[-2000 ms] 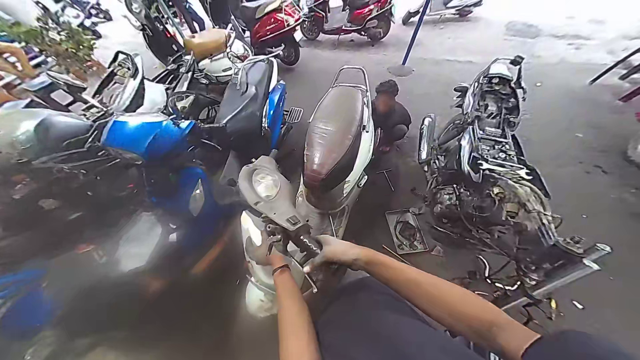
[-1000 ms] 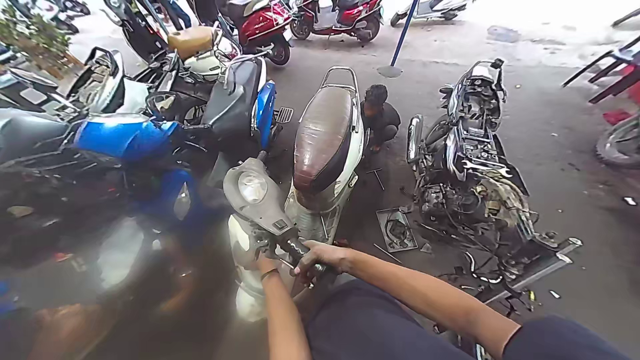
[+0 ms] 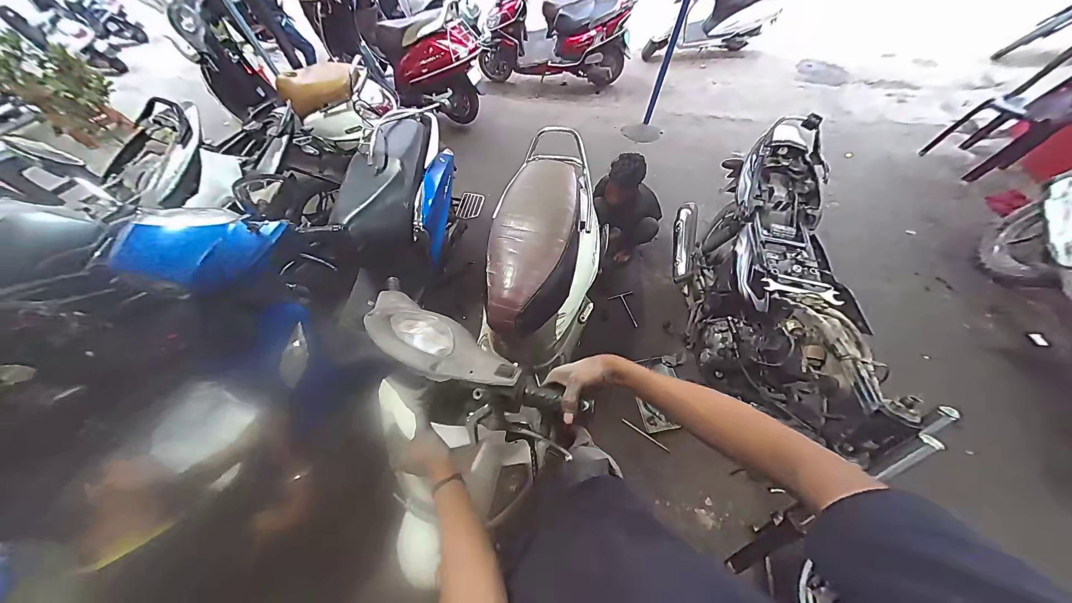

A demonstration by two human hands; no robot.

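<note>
A white scooter (image 3: 402, 410) stands in front of me, its brown seat (image 3: 536, 239) pointing away and its headlight cover (image 3: 423, 339) tilted to the left. My right hand (image 3: 582, 381) is closed around the black handlebar grip (image 3: 544, 400) on the near side. Lower and to the left, my left hand (image 3: 427, 456) is at the scooter's front panel below the handlebar; its fingers are blurred, and I cannot tell whether they hold anything. A brake lever (image 3: 544, 440) sticks out below the grip.
A person (image 3: 628, 205) crouches beyond the scooter's seat. To the right stands a stripped motorcycle (image 3: 779, 310) with an open-end wrench (image 3: 804, 291) on it. A T-handle tool (image 3: 626, 308) and a metal tray (image 3: 657, 414) lie on the ground. A blue scooter (image 3: 197, 251) is at the left.
The handlebar and headlight cover have turned a little. My right hand stays at the grip, and my left hand has moved down from near the handlebar to the front panel.
</note>
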